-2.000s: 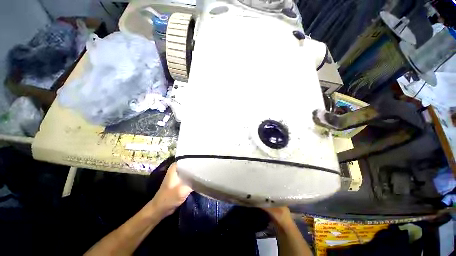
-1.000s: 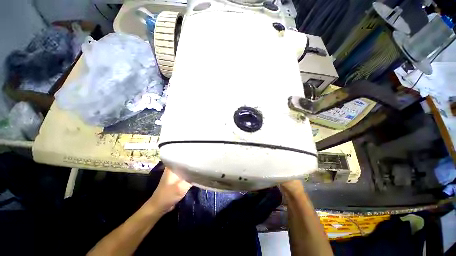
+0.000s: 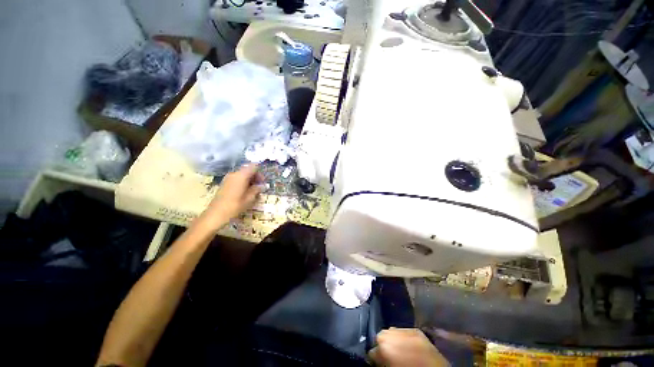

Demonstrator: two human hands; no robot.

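Observation:
The dark garment (image 3: 308, 315) lies over my lap and under the machine head (image 3: 430, 158), with a greyer part and light stitching at its middle. My left hand (image 3: 242, 188) is over the left table, its fingertips at the dark patch (image 3: 280, 179) that bears small pale pieces (image 3: 287, 172). Whether a piece is between the fingertips is too small to tell. My right hand (image 3: 407, 348) is curled on the garment at the bottom, right of the lamp, partly cut off by the frame edge. The needle-area lamp (image 3: 349, 287) shows as a bright white disc below the head.
A crumpled clear plastic bag (image 3: 233, 115) lies on the machine table (image 3: 154, 179), with a blue-capped bottle (image 3: 298, 79) behind it. The ribbed handwheel (image 3: 333, 82) is left of the head. A black curved bar (image 3: 574, 168) loops out at the right. A yellow printed sheet (image 3: 531, 356) is low right.
My left hand has left the area under the head and moved up and left to the dark patch. My right hand is now lower, at the frame's bottom. The view has shifted left, uncovering the lamp.

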